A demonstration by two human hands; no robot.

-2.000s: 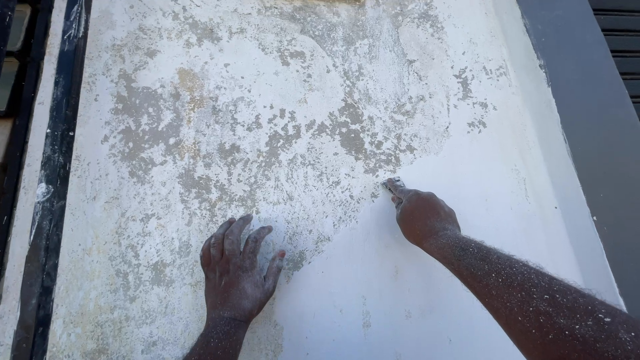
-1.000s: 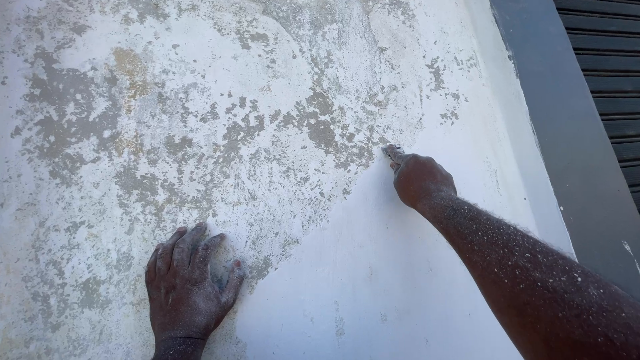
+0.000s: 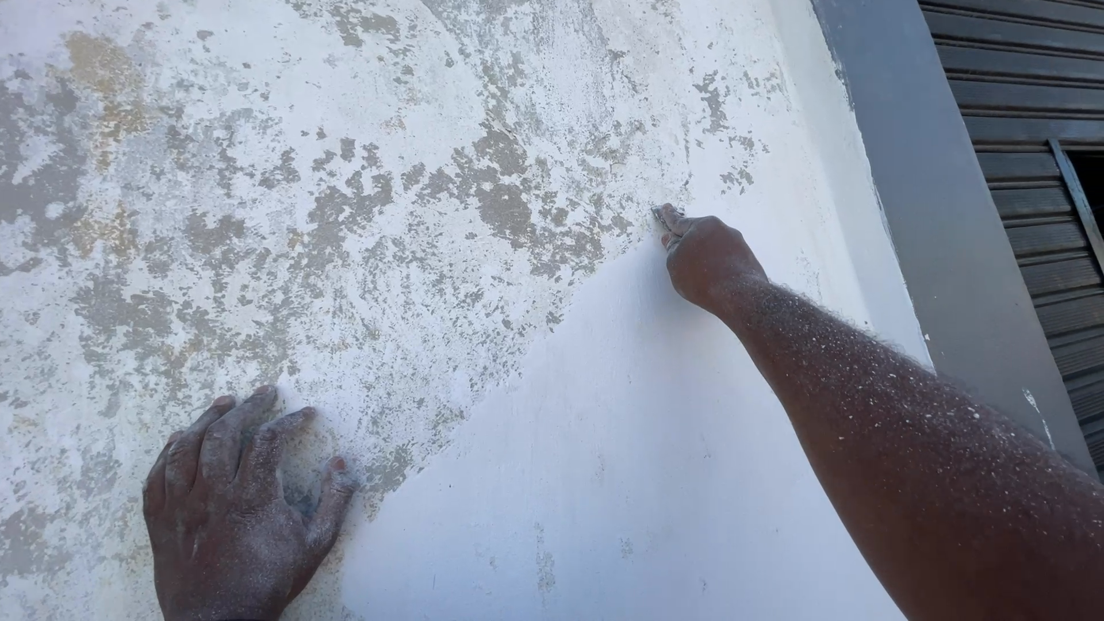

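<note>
A wall (image 3: 388, 285) with flaking white paint and grey and yellowish patches fills most of the view, and its lower right part is smooth and white. My left hand (image 3: 241, 509), dusty and with fingers spread, rests on the patchy surface at the lower left and holds nothing. Higher up and to the right, my right hand (image 3: 711, 259) is closed around a small scraping tool (image 3: 664, 212). Only the tool's tip shows, at the border between the patchy and smooth areas; the fist hides the rest. White specks cover my right forearm.
A grey painted band (image 3: 940, 216) runs down the right side of the wall, with a rough white paint edge along it. Beyond it is a dark slatted shutter (image 3: 1026, 103) with a narrow metal bar and a dark opening at the far right.
The view has shifted to the right, and the dark vertical strip seen at the left two seconds ago is out of frame. Both hands keep much the same pose.
</note>
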